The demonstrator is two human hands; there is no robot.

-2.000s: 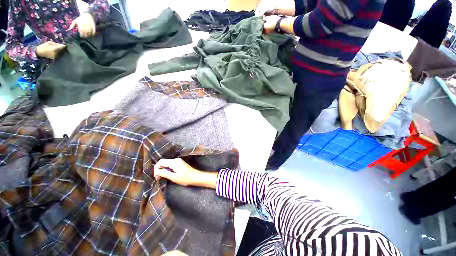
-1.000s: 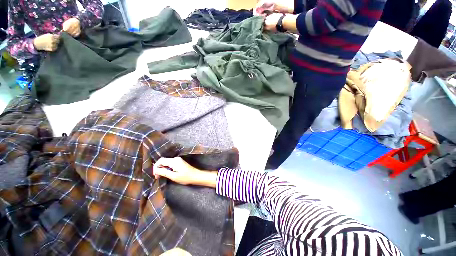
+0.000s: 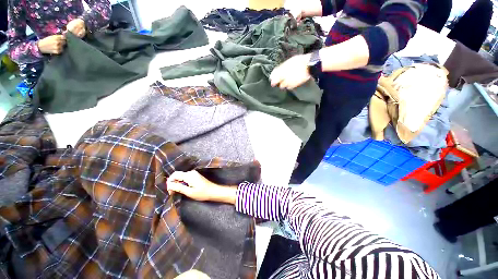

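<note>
A grey jacket or coat point(image 3: 218, 218) with brown-orange plaid cloth point(image 3: 123, 174) lies spread in front of me, the plaid side turned up at left. My right hand point(image 3: 188, 186) comes in from the right in a striped sleeve. Its fingers pinch the plaid cloth where it meets the dark grey. The fingertips are partly hidden in the fold, and I cannot tell whether they hold a tool. A small pale patch at the bottom edge looks like part of my left hand point(image 3: 192, 274); it is cut off and its grip cannot be seen.
More grey cloth with plaid trim point(image 3: 202, 122) lies beyond. Plaid garments point(image 3: 24, 136) pile at left. Two co-workers across the white table point(image 3: 276, 133) handle green garments point(image 3: 262, 71). At right are a blue crate point(image 3: 377, 161) with grey and tan cloth and a red stool point(image 3: 450, 163).
The co-worker in the striped sweater has moved one hand down and left over the green garment. The other co-worker's hands have shifted slightly. My right hand and the plaid cloth look nearly unchanged.
</note>
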